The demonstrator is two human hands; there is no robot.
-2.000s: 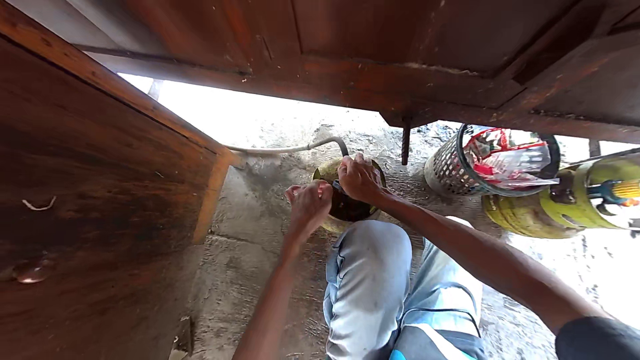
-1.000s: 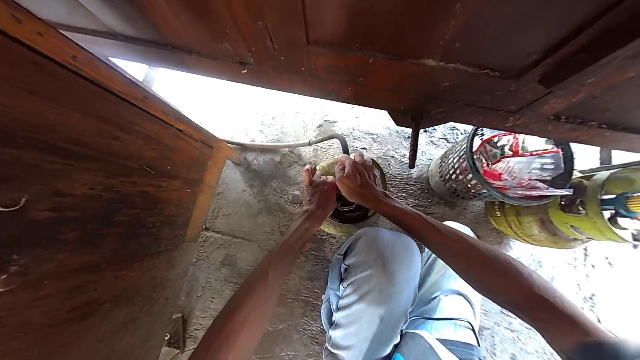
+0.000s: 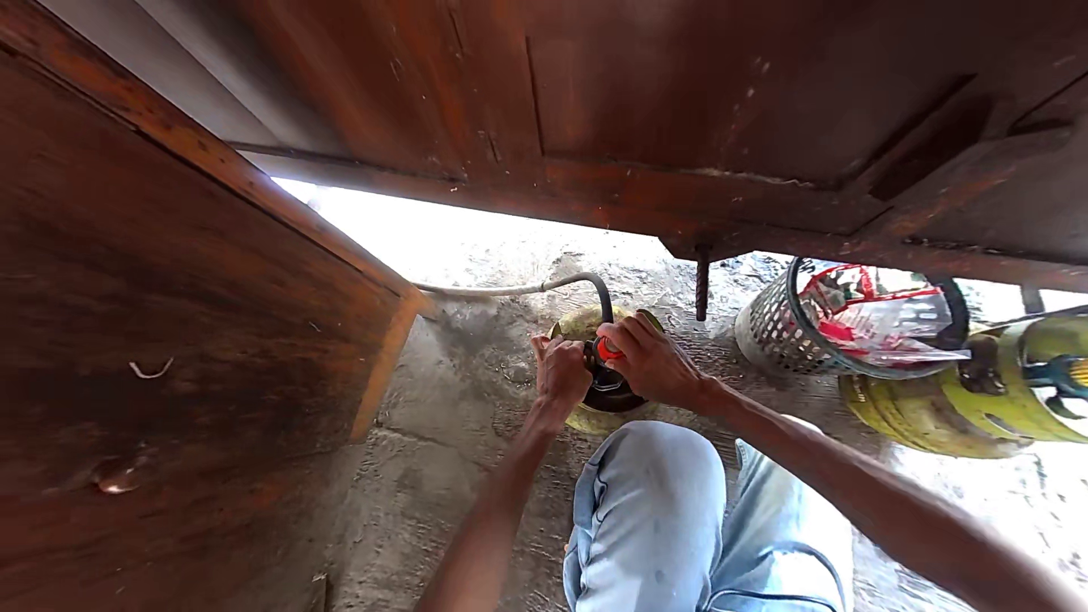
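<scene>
A yellow-green gas cylinder point(image 3: 603, 421) stands on the ground in front of my knees. A gas regulator with a red part point(image 3: 607, 348) sits at its top, and a grey hose point(image 3: 586, 279) curves from there to the left. My right hand point(image 3: 650, 357) grips the regulator at the red part, its fingers partly hiding it. My left hand point(image 3: 563, 371) is closed at the cylinder's top, against the regulator's left side; whether it grips the regulator or the collar, I cannot tell.
Brown wooden panels rise at the left point(image 3: 212, 340) and above point(image 3: 637, 102), with a metal bolt point(image 3: 702, 285) hanging down. On the right are a perforated plastic basket point(image 3: 769, 331) holding plastic bags and further yellow-green gas cylinders point(image 3: 918, 408).
My left hand, earlier with raised fingers beside the cylinder's top, is now closed lower against the regulator. The red part has come into sight at my right fingers.
</scene>
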